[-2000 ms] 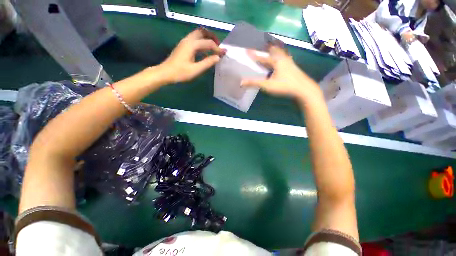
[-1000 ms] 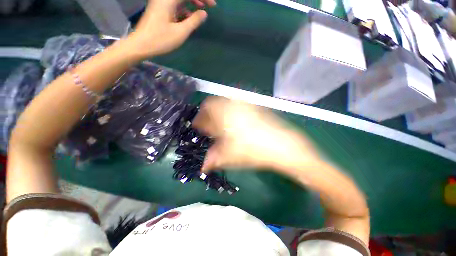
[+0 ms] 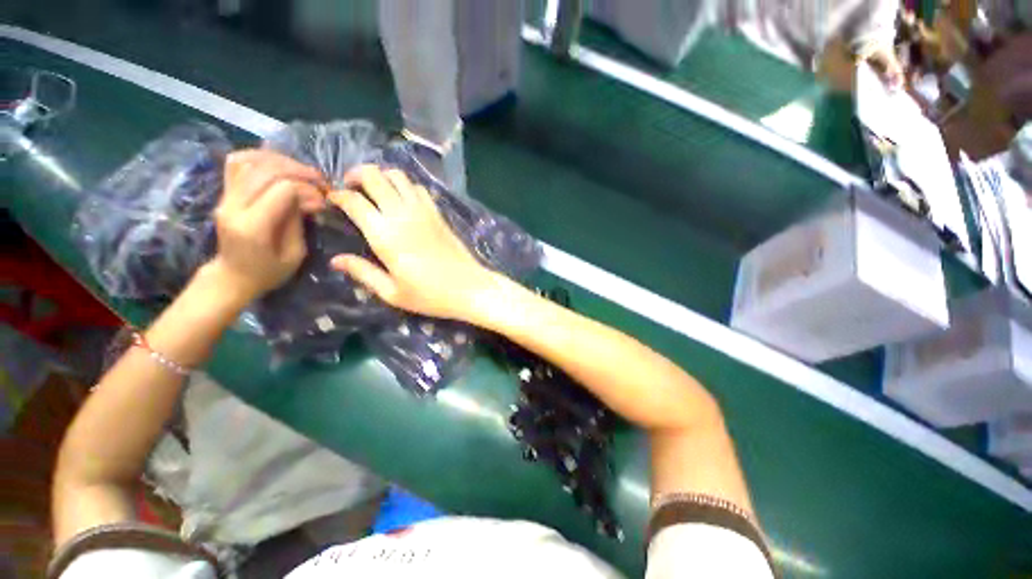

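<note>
A clear crinkled poly bag of black cables [image 3: 311, 311] lies on the green bench at the left. My left hand [image 3: 266, 215] grips the upper part of the bag with bent fingers. My right hand [image 3: 413, 243] is beside it, its thumb and fingertips on the bag, close to my left fingertips. What lies between the fingertips is too small to tell. A loose pile of black USB cables [image 3: 566, 435] with silvery plugs lies below my right forearm, which partly hides it.
Closed white cartons [image 3: 837, 277] stand in a row at the right. A grey metal upright [image 3: 424, 74] rises behind the bag. A person's hand [image 3: 837, 66] shows across the bench near white sheets [image 3: 905, 147]. A wire loop [image 3: 40, 102] is at far left.
The view has swung left. My right hand has moved from the loose cable pile to the poly bag, and my left hand has come down onto the bag and taken hold of it.
</note>
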